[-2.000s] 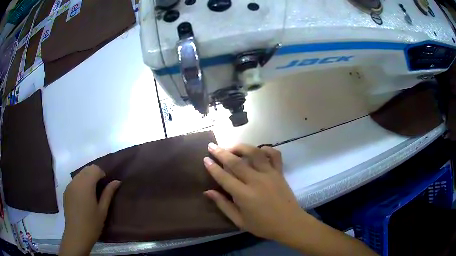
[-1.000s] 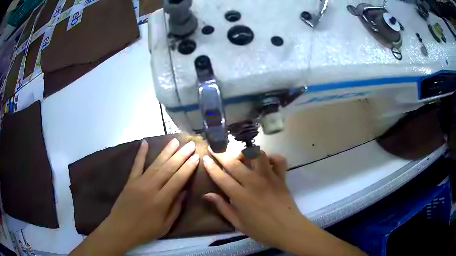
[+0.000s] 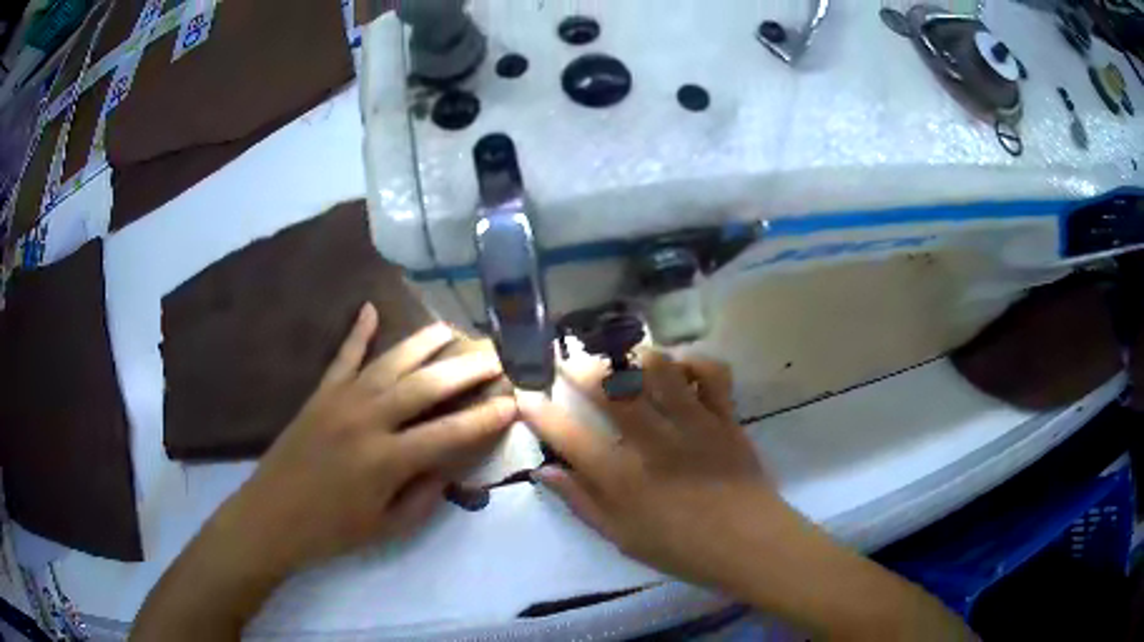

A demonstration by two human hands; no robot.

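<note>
A dark brown fabric panel lies flat on the white table, its right part passing under the head of the white sewing machine. My left hand lies with spread fingers on the panel's lower right part. My right hand lies beside it, fingertips under the machine head near the lit needle area; its fingers are partly hidden behind the thread tension knob. The shiny take-up lever guard stands above the fingertips. The needle and presser foot are hidden. Neither hand visibly grips the cloth.
A brown cut piece lies at the far left, and larger brown pieces lie at the upper left. A curved brown piece lies at the right under the machine arm. A blue plastic crate stands lower right.
The panel has moved away from the table's front edge, passing further under the machine head. My left hand came from the panel's left end to beside my right hand, which stays near the needle area.
</note>
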